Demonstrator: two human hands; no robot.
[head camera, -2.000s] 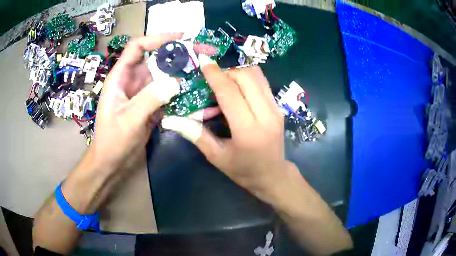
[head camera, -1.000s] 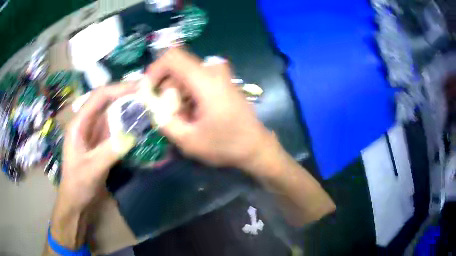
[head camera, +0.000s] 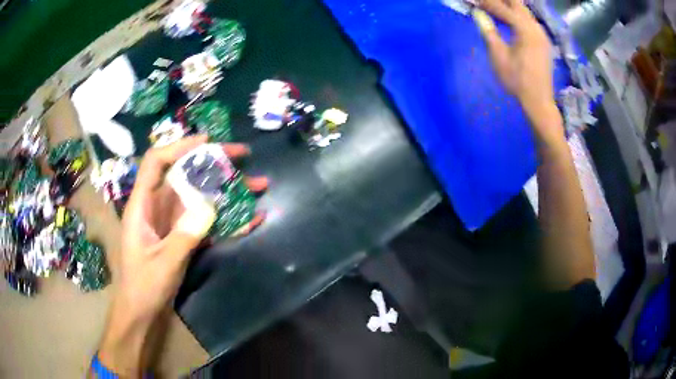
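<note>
My left hand (head camera: 159, 215) holds a wired circuit-board assembly over the black mat. Its white part with a round black plug pin base (head camera: 204, 172) faces up, and its green board (head camera: 236, 210) shows between thumb and fingers. My right hand (head camera: 519, 55) is stretched to the far upper right over the blue sheet (head camera: 437, 111). Its fingertips are near small grey-white parts (head camera: 461, 6) at the picture's top edge. The view is too blurred to tell whether it grips one.
Several wired board assemblies (head camera: 44, 215) lie heaped on brown cardboard (head camera: 44, 326) at left. More lie on the black mat (head camera: 326, 192), one (head camera: 273, 105) apart from the others. A white housing part (head camera: 104, 89) lies at the back. A white cross-shaped piece (head camera: 381, 312) is near my lap.
My right hand has left the assembly and moved to the upper right over the blue sheet. My left hand still holds the assembly. The camera view has turned to the right.
</note>
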